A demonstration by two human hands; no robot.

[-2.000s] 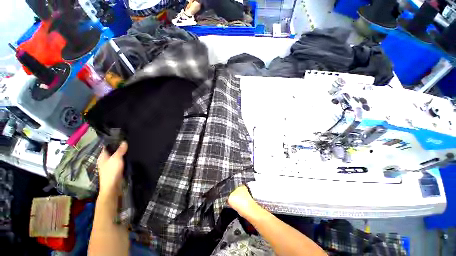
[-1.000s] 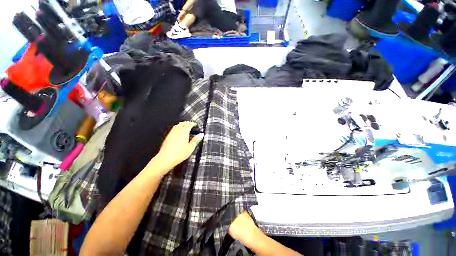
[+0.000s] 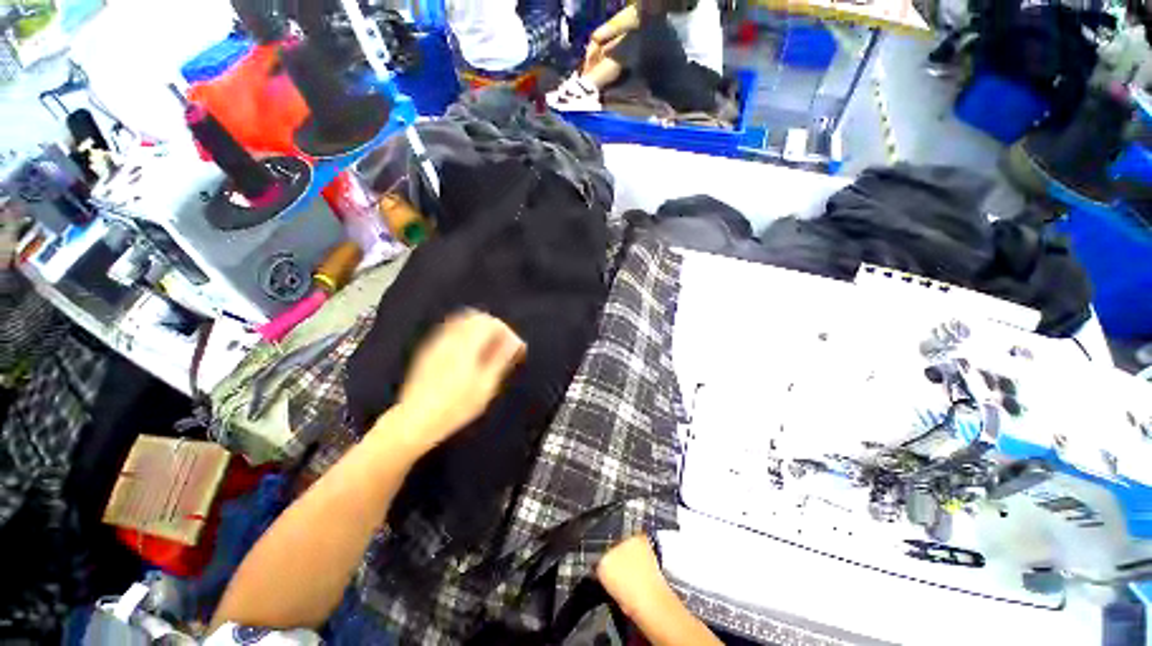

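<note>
A black-and-white plaid garment panel [image 3: 617, 391] lies over the left end of the white machine table, beside the sewing machine. Plain black fabric [image 3: 543, 271] covers its left part. My left hand [image 3: 470, 366] is over the black fabric, blurred, with fingers curled; whether it grips cloth is unclear. My right hand [image 3: 628, 568] is at the table's front edge, at the lower end of the plaid. Its fingers are hidden by the cloth, so its grip does not show.
The sewing machine [image 3: 966, 442] stands on the white table [image 3: 745, 555] at right. Dark cloth heaps [image 3: 910, 215] lie at the back. Thread cones [image 3: 259, 189] and another machine stand at left. A cardboard piece [image 3: 167, 486] lies lower left. A seated person's leg [image 3: 606, 57] shows beyond.
The view has swung left. The black fabric now covers more of the plaid. My left hand has moved from the plaid's dark seam onto the black fabric. My right hand stays at the lower plaid.
</note>
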